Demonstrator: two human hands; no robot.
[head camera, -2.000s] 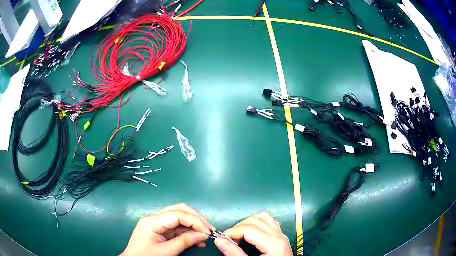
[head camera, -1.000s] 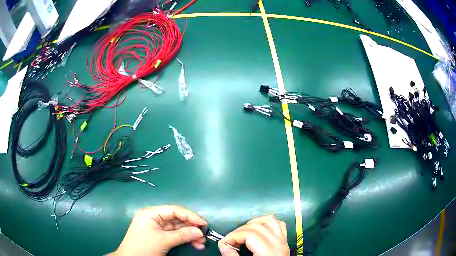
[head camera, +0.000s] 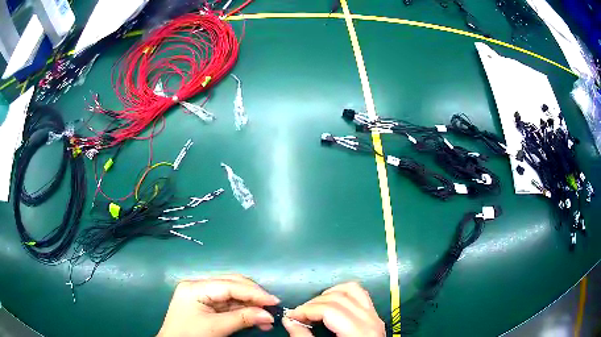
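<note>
A small black connector housing (head camera: 277, 311) is at the bottom centre, mostly hidden between my fingertips. My left hand (head camera: 221, 308) pinches it from the left. My right hand (head camera: 337, 312) pinches thin wires with white sleeves (head camera: 298, 321) where they meet the housing. My fingertips hide how far the wire ends sit in it. A black wire bundle with a white label (head camera: 488, 212) lies right of my right hand, its thin strands running down to the bottom edge.
Black harnesses (head camera: 455, 164) lie right of centre, and more lie on white paper (head camera: 517, 85) at far right. A red wire coil (head camera: 178, 66) is upper left, a black cable coil (head camera: 49, 191) far left, loose black leads (head camera: 132, 227) lower left. Clear plastic pieces (head camera: 238, 187) lie between.
My hands have come closer together than one second ago, and less of the white-sleeved wires shows between them. The housing stays in my left fingertips.
</note>
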